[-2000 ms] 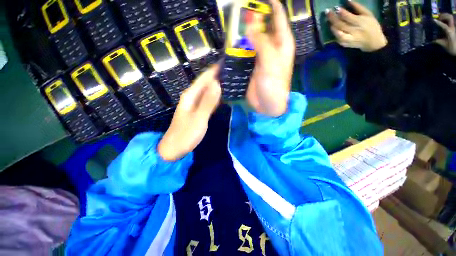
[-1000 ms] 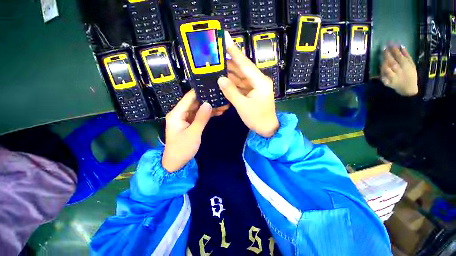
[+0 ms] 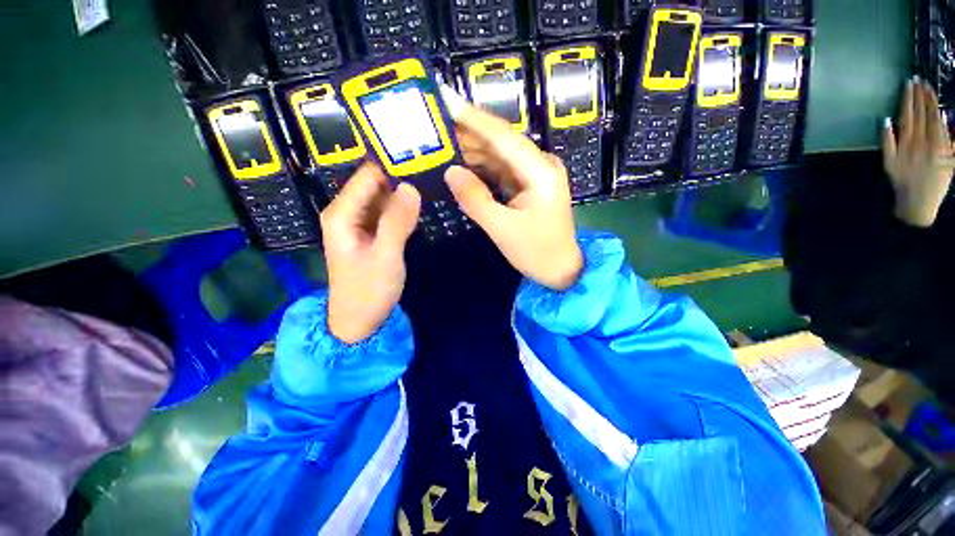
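A keypad phone (image 3: pixel 401 124) with a yellow frame is held up in front of the tray, tilted, screen towards me. Its screen is lit white with blue edges. My left hand (image 3: pixel 369 246) holds its lower left side, thumb near the keypad. My right hand (image 3: pixel 513 199) holds its right side, thumb at the lower keys and fingers along the edge. The black phone tray (image 3: pixel 618 180) lies behind with rows of similar phones, face up. One phone (image 3: pixel 662 89) in the front row sits raised and tilted in its place.
A neighbour's hand (image 3: pixel 918 157) and dark sleeve are at the right, by another tray. Blue stools (image 3: pixel 199 325) stand below the green bench (image 3: pixel 94 199). White boxes (image 3: pixel 801 387) and brown cartons are at lower right. A person's mauve sleeve (image 3: pixel 79 403) is at lower left.
The held phone's screen has gone from coloured to white with blue edges since a second ago. The phone is tilted more to the left. The neighbour's hand has moved right.
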